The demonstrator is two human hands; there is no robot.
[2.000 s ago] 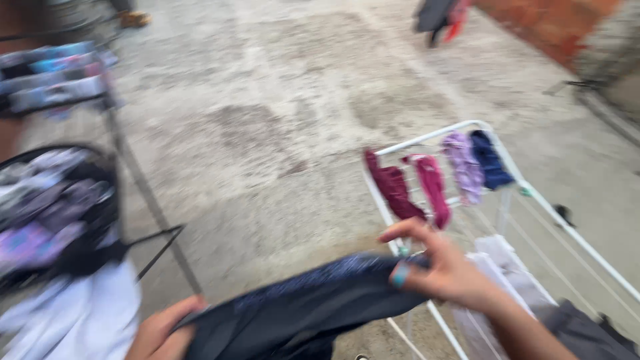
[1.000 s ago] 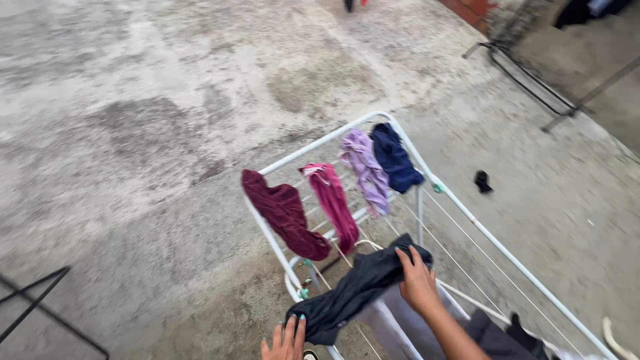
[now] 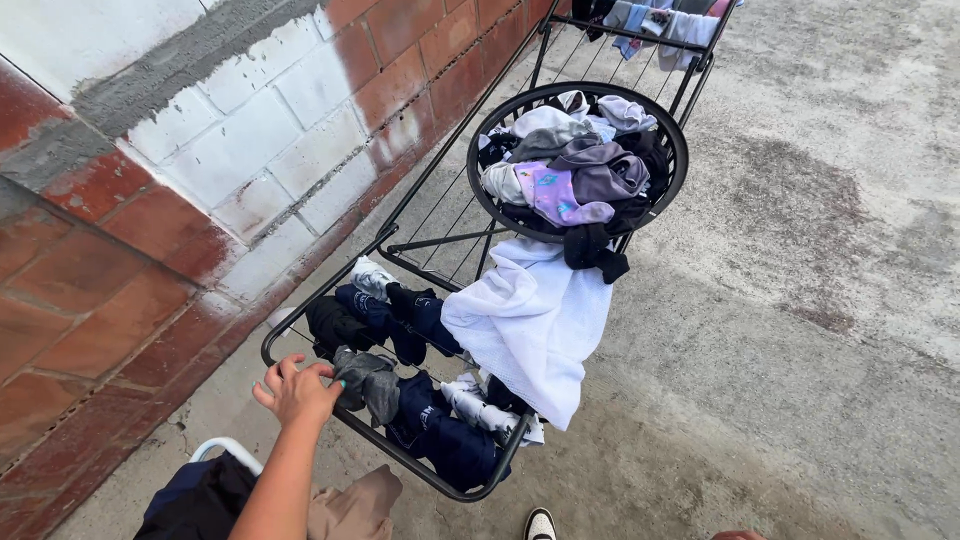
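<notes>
My left hand [image 3: 300,390] is at the near left corner of a black metal drying rack [image 3: 431,476], its thumb and forefinger pinching the edge of a dark gray cloth garment [image 3: 369,382]. Around that garment, navy and black socks [image 3: 427,420] and white-and-gray socks [image 3: 480,409] lie over the rack wires. A white textured cloth [image 3: 532,330] drapes over the rack's right side. Farther back, a round black basket [image 3: 681,161] holds a heap of socks and small clothes, with a black sock [image 3: 596,253] hanging over its rim. At the bottom edge, a sliver of skin may be my right hand [image 3: 736,535].
A brick wall [image 3: 255,157], partly white, runs along the left of the rack. More small clothes [image 3: 660,26] hang at its far end. Dark and beige garments [image 3: 352,506] lie at lower left by a white curved bar [image 3: 229,450]. A shoe [image 3: 539,525] stands on the concrete.
The view has swung left, from the white rack to the black one. Both hands held a dark garment before; now my left hand is at the gray garment, and the dark one is no longer in my left hand.
</notes>
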